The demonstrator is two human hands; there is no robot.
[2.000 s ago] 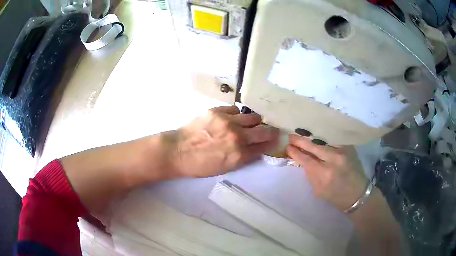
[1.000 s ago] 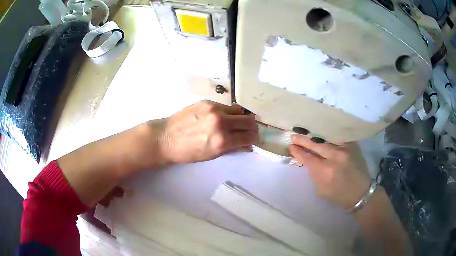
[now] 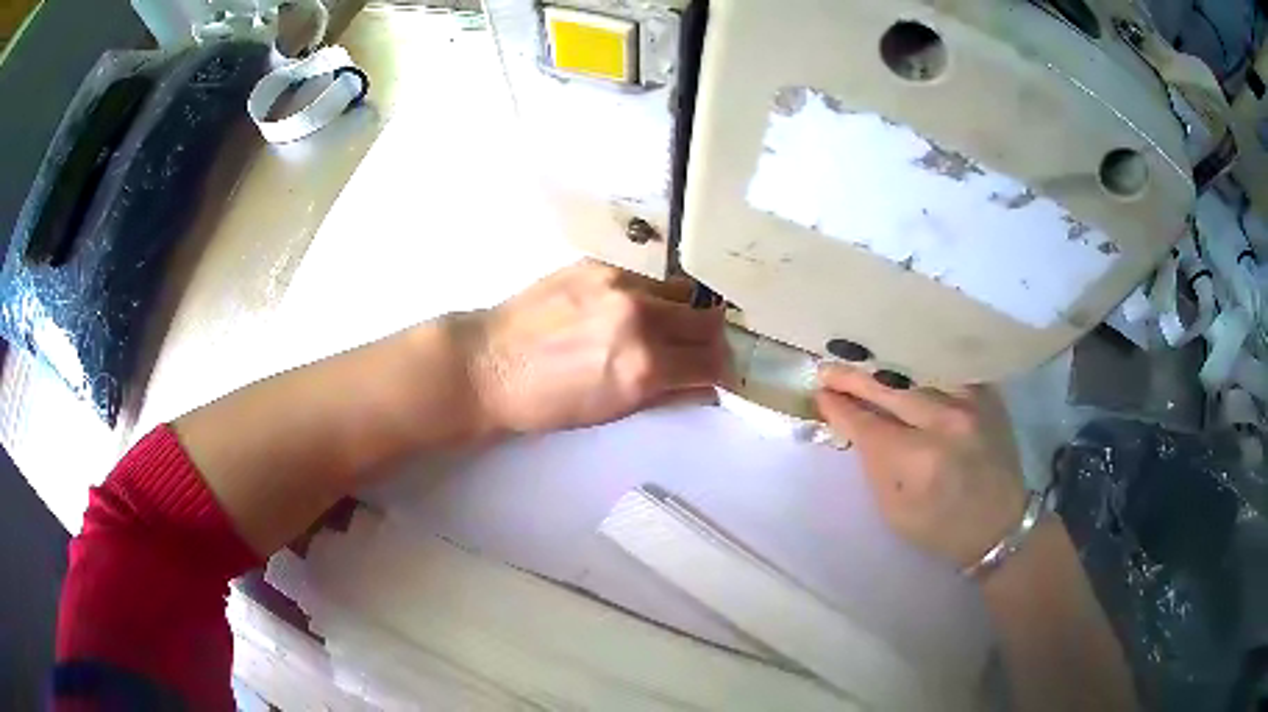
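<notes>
A white elastic strip [image 3: 779, 387] is curved between my hands under the front of the cream sewing machine head [image 3: 723, 209]. My left hand [image 3: 598, 348] grips its left end close to the needle area. My right hand [image 3: 925, 452] pinches its right end with thumb and fingers. The needle and presser foot are mostly hidden behind my left fingers; a small dark part shows just above them. More white elastic strips [image 3: 737, 577] lie in front of my hands, with a wider pile at the lower left.
A wrapped dark bundle [image 3: 125, 209] lies at the left. A finished elastic ring [image 3: 309, 100] with a black mark is at the upper left. A clear plastic bag with dark contents [image 3: 1175, 529] is at the right. White bands with black marks are heaped at the far right.
Since two seconds ago, my left hand has shifted slightly left from my right hand, showing more of the strip between them. The view has shifted slightly; my right hand keeps its pinch.
</notes>
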